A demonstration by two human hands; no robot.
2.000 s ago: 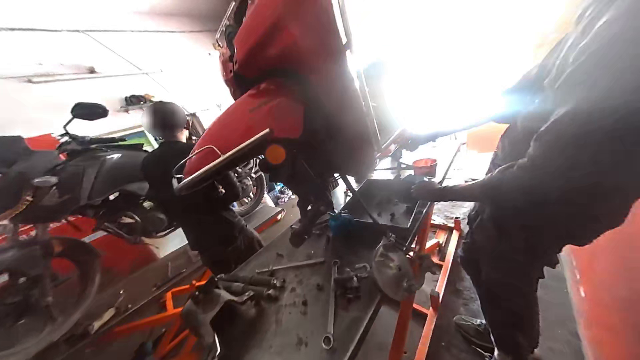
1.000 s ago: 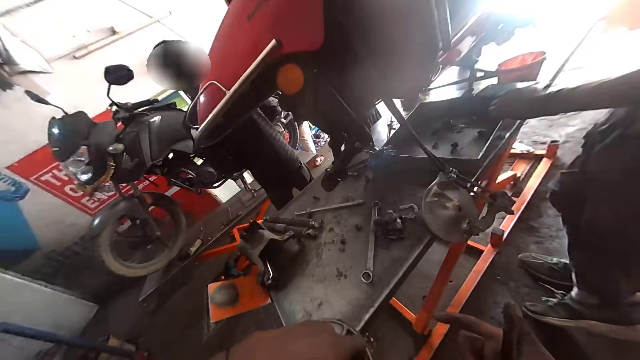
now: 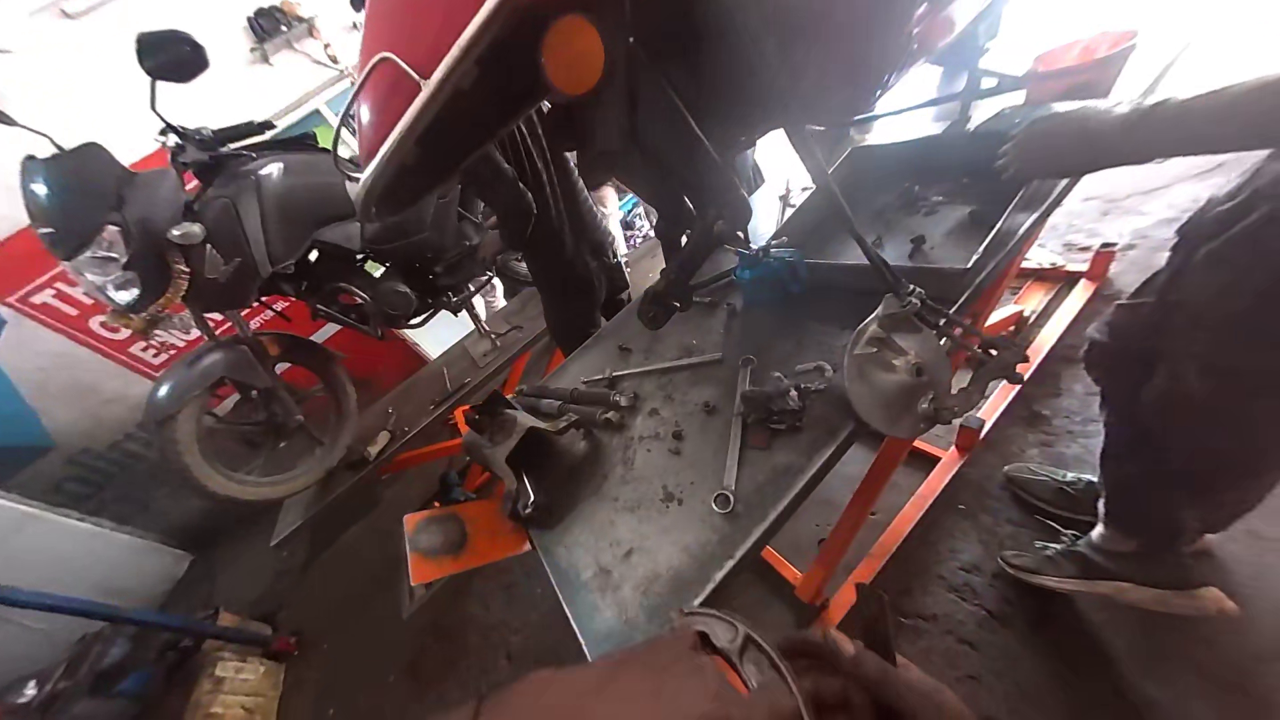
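At the bottom edge, my left hand [image 3: 600, 685] grips a curved metal part [image 3: 745, 645]. My right hand [image 3: 870, 675] is against or just beside that part's right side; its fingers are partly cut off, so its hold is unclear. Beyond them lies a grey metal lift platform [image 3: 640, 560] bearing a ring-ended wrench [image 3: 735, 440], a thin metal bar [image 3: 655, 368], shock absorbers [image 3: 575, 398], a dark bent cover [image 3: 530, 445] and a small greasy assembly [image 3: 780, 400]. A round metal brake plate [image 3: 895, 370] hangs on a cable at the platform's right edge. Above is a raised red scooter [image 3: 430, 100].
A black motorcycle [image 3: 270, 210] stands at left. Orange lift frame bars [image 3: 900, 530] run along the right side. Another person's arm [image 3: 1150, 130] reaches over a metal tray [image 3: 900, 220]; their shoes [image 3: 1110, 580] are at right. A second person's dark legs [image 3: 565, 220] stand behind the scooter.
Both my hands have come into view at the bottom since the earliest frame. My right hand has moved closer to the curved metal part. The view has tilted down toward the platform.
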